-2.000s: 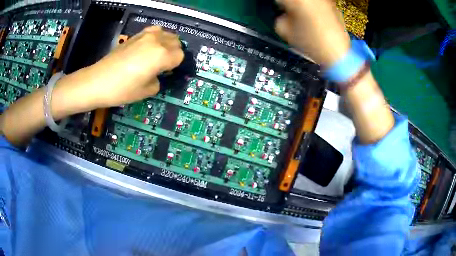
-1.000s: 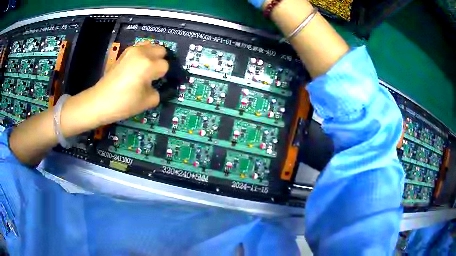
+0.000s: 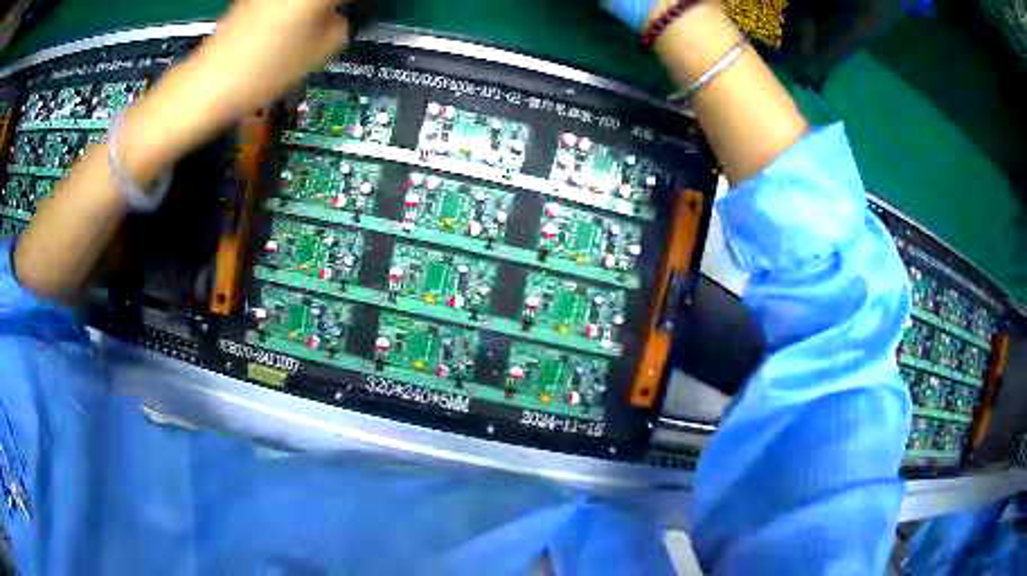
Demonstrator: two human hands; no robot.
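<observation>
A black solder pallet (image 3: 434, 394) lies in front of me, holding green circuit boards (image 3: 439, 281) in rows three across and four down, dotted with small white, red and silver parts. Orange-brown bars (image 3: 667, 298) run along its left and right edges. My left hand (image 3: 287, 28) is above the pallet's far left edge, blurred and cut off by the top of the picture; its fingers are hidden. My right hand is beyond the top edge; only its wrist, with a blue band (image 3: 633, 9), a red-brown bracelet and a metal bangle, shows.
Yellow components (image 3: 757, 20) lie in a bin at the top right. Another pallet (image 3: 68, 141) is at the left and one more (image 3: 952, 371) at the right. A dark flat thing (image 3: 715, 338) lies in the gap right of the pallet. A metal rail (image 3: 451, 450) runs along the near side.
My left hand has moved from the far left board up to the pallet's far edge, uncovering that board. My right hand has gone out past the top edge, its forearm shifted slightly since one second ago.
</observation>
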